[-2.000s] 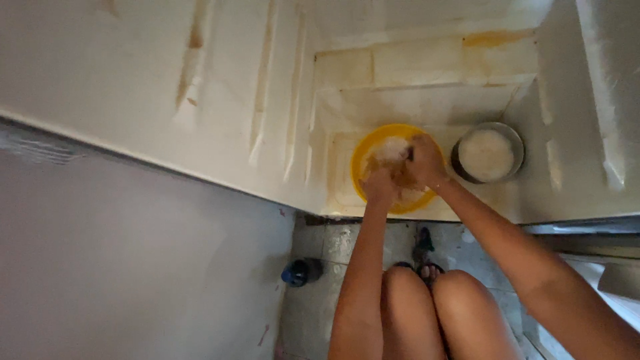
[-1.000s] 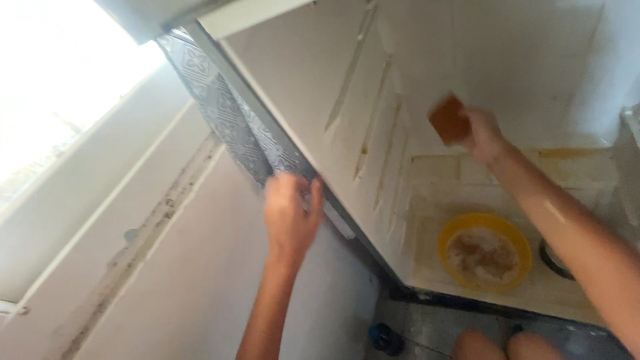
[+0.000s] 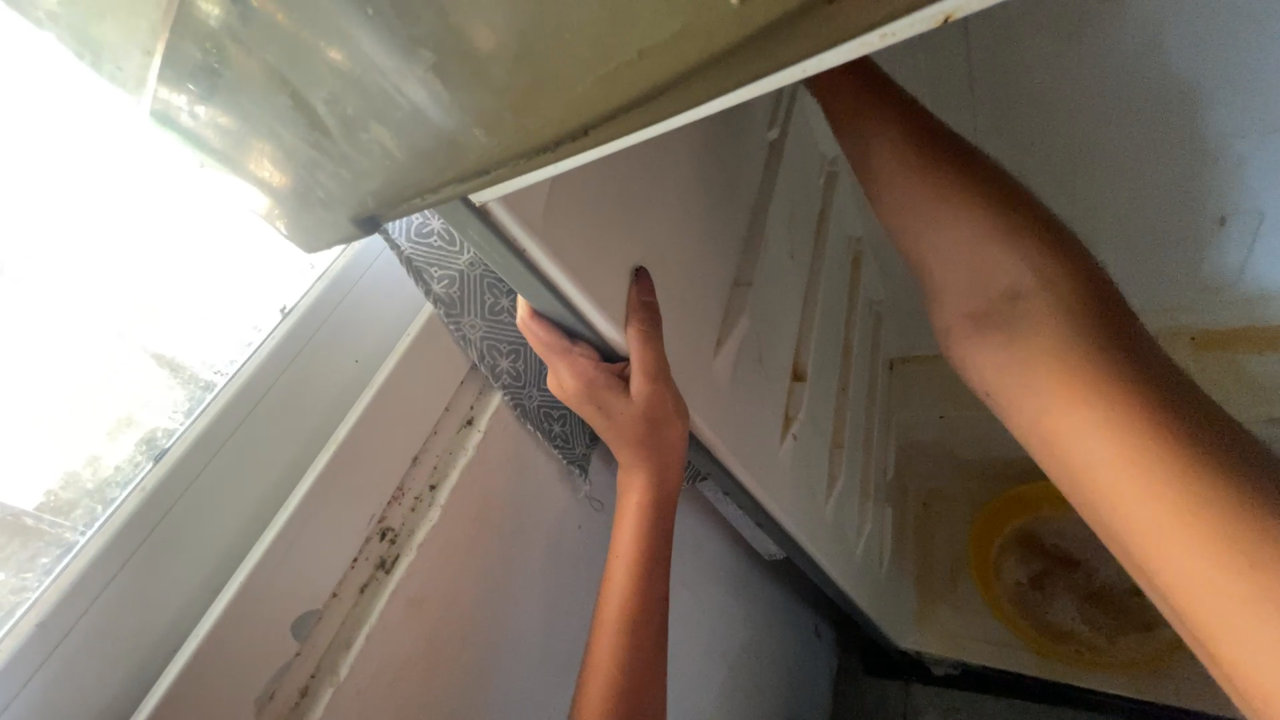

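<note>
My left hand (image 3: 620,390) grips the front edge of the refrigerator's side wall (image 3: 680,300), thumb on the inner face and fingers wrapped outside, near a grey patterned cloth (image 3: 490,320). My right arm reaches up into the cabinet; its hand is hidden behind the pale-edged panel (image 3: 700,110) at the top, so what it holds cannot be seen. Below the right forearm, a yellow basin (image 3: 990,570) with cloudy, foamy water stands on the stained cabinet floor, partly covered by the arm.
Moulded shelf ribs (image 3: 810,310) with brown stains run along the inner side wall. A bright window (image 3: 130,300) and its white frame (image 3: 250,430) lie to the left, above a wall with a dirty, mould-spotted ledge (image 3: 400,530). Dark floor shows at the bottom.
Both hands were in the yellow basin; then the right hand held a brown sponge-like block against the interior. Now that hand has gone up out of sight. The view has swung up and left.
</note>
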